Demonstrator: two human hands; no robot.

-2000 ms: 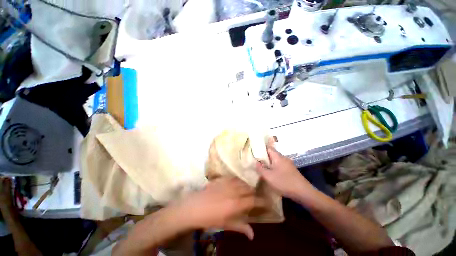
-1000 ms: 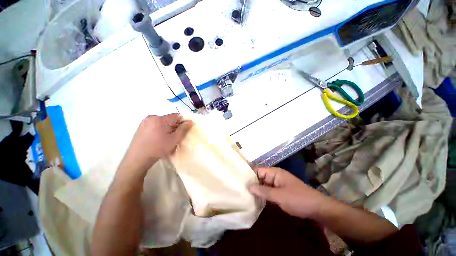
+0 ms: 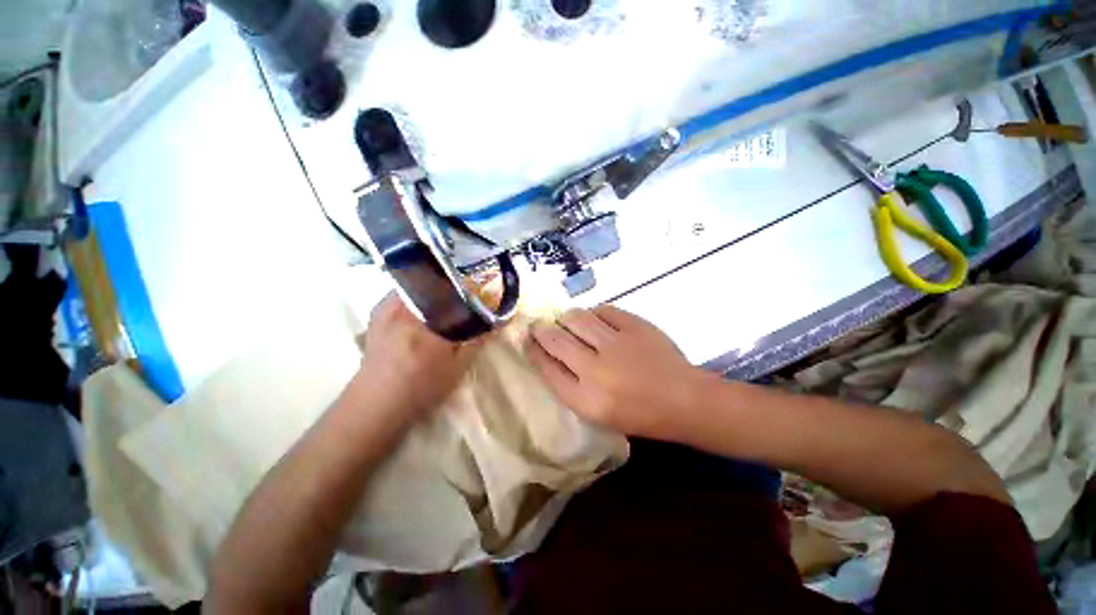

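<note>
The beige cloth lies bunched from the needle area down over the table's front edge. My left hand is on the cloth just left of the needle area, its fingertips partly hidden behind the machine's end parts. My right hand grips the cloth edge just right of the needle area, fingers bent. The white sewing machine with a blue stripe stands directly beyond my hands. Its presser foot area is close to both hands' fingertips, and the needle itself cannot be made out.
Scissors with yellow and green handles lie right on the table, with a wooden-handled tool beyond. A measuring tape runs along the front edge. A beige cloth heap is at lower right. A blue and brown item is at left.
The view has moved closer to the machine. My right hand has moved from the cloth's lower right corner up to the needle area. The cloth, spread flatter before, is now bunched between my hands.
</note>
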